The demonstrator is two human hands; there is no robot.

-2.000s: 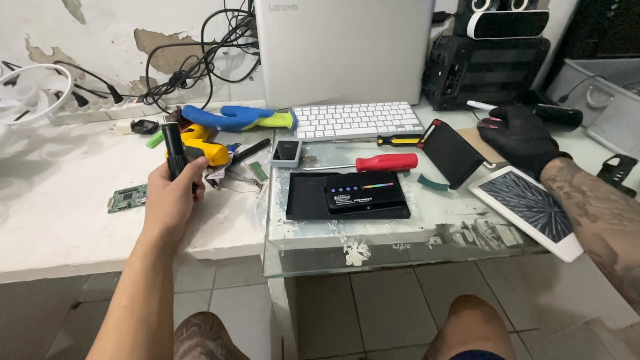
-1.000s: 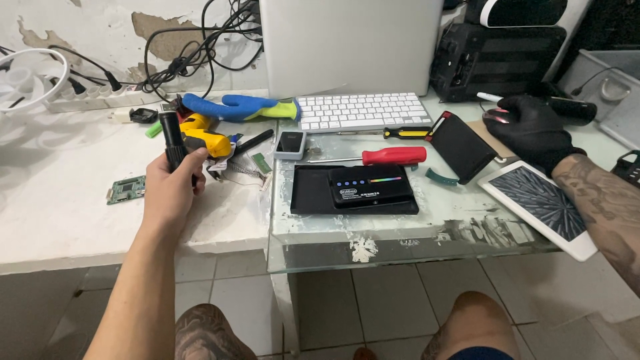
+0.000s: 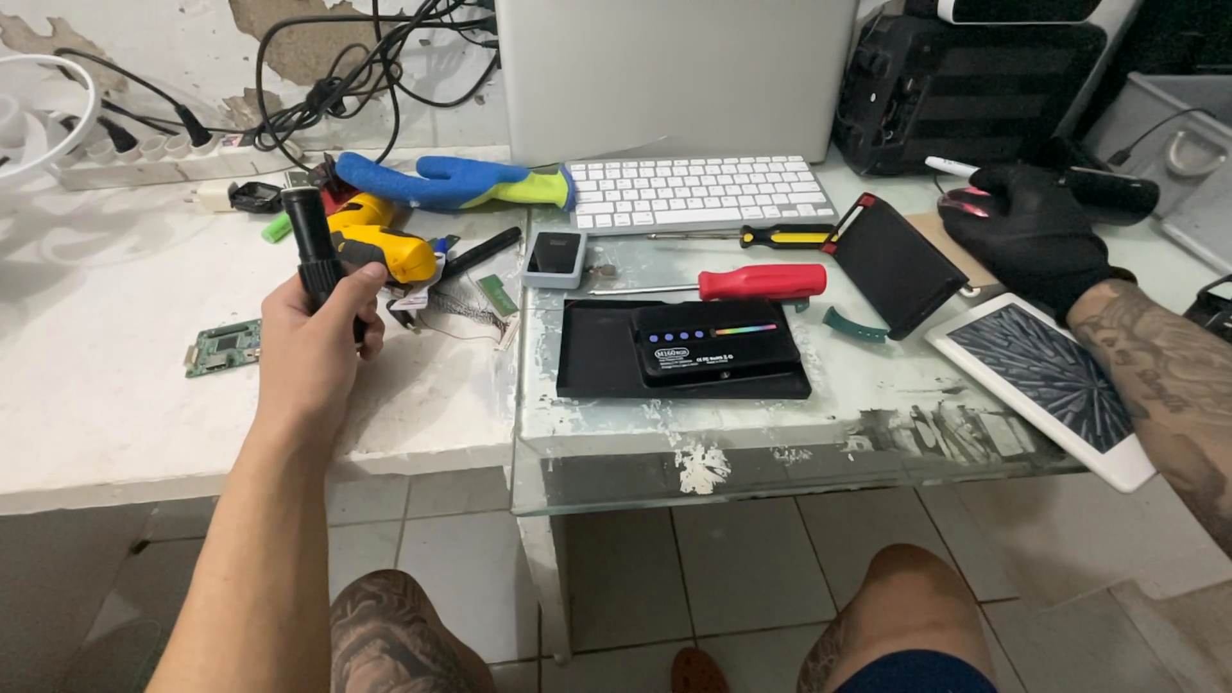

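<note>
My left hand (image 3: 322, 327) is closed around a black cylindrical handle (image 3: 310, 236), held upright above the white tabletop. A yellow-and-black tool (image 3: 399, 252) lies just behind it, and a green circuit board (image 3: 223, 347) lies to its left. My right hand (image 3: 1025, 231), in a black glove, rests at the back right over a dark object with a pink, shiny part (image 3: 965, 201); whether the fingers grip it cannot be told. Near that wrist lies a white-framed tablet-like device (image 3: 1044, 385). A red-handled screwdriver (image 3: 762, 282) lies behind a black RGB light panel (image 3: 717, 342) in a black tray (image 3: 597, 351).
A white keyboard (image 3: 698, 190) stands before a silver screen back (image 3: 674, 77). A blue glove (image 3: 443, 183), a yellow-and-black screwdriver (image 3: 787, 236), a small grey device (image 3: 555, 260) and a black flat case (image 3: 900, 274) lie around. Cables (image 3: 332, 96) hang behind a power strip (image 3: 144, 166).
</note>
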